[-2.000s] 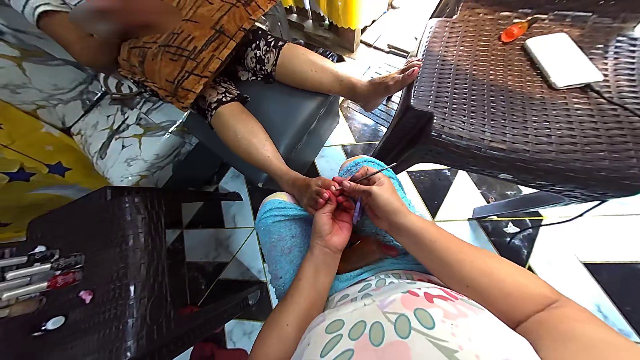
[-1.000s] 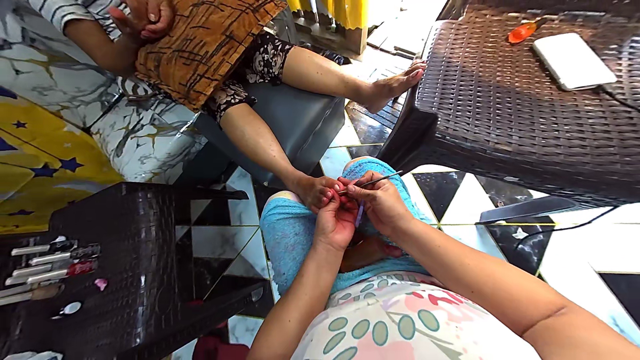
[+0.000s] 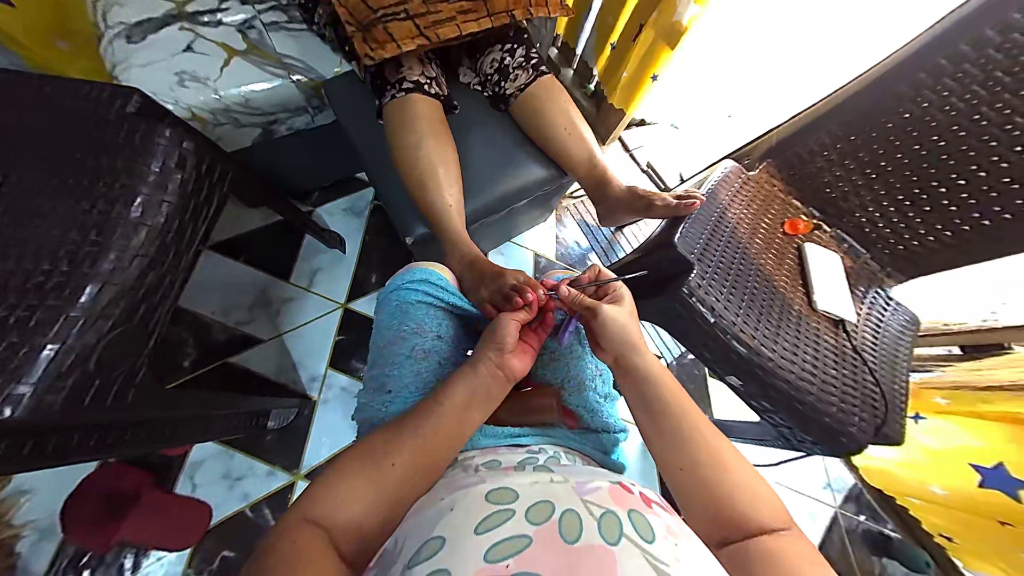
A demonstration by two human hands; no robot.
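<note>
Another person's bare foot (image 3: pixel 498 286) rests at my knees, over a blue towel (image 3: pixel 424 352) on my lap. My left hand (image 3: pixel 516 340) holds the toes at the foot's tip from below. In my right hand (image 3: pixel 600 308) is a thin metal nail tool (image 3: pixel 612 279), gripped between thumb and fingers, its tip at the big toe's nail. A purple object (image 3: pixel 567 329) shows just under my right hand; what it is I cannot tell. The person's other foot (image 3: pixel 648 204) rests on the edge of a brown woven-pattern plastic chair (image 3: pixel 744 280).
On that chair lie a white power bank (image 3: pixel 829 282) with a black cable and a small orange item (image 3: pixel 798 226). A dark plastic chair (image 3: pixel 96 240) stands at the left. The person's legs come over a grey padded stool (image 3: pixel 496 160). A dark red cap (image 3: pixel 132 510) lies lower left.
The view has turned to the right. Both hands stay at the toes, with the tool still in my right hand. The bottles on the left chair are out of view.
</note>
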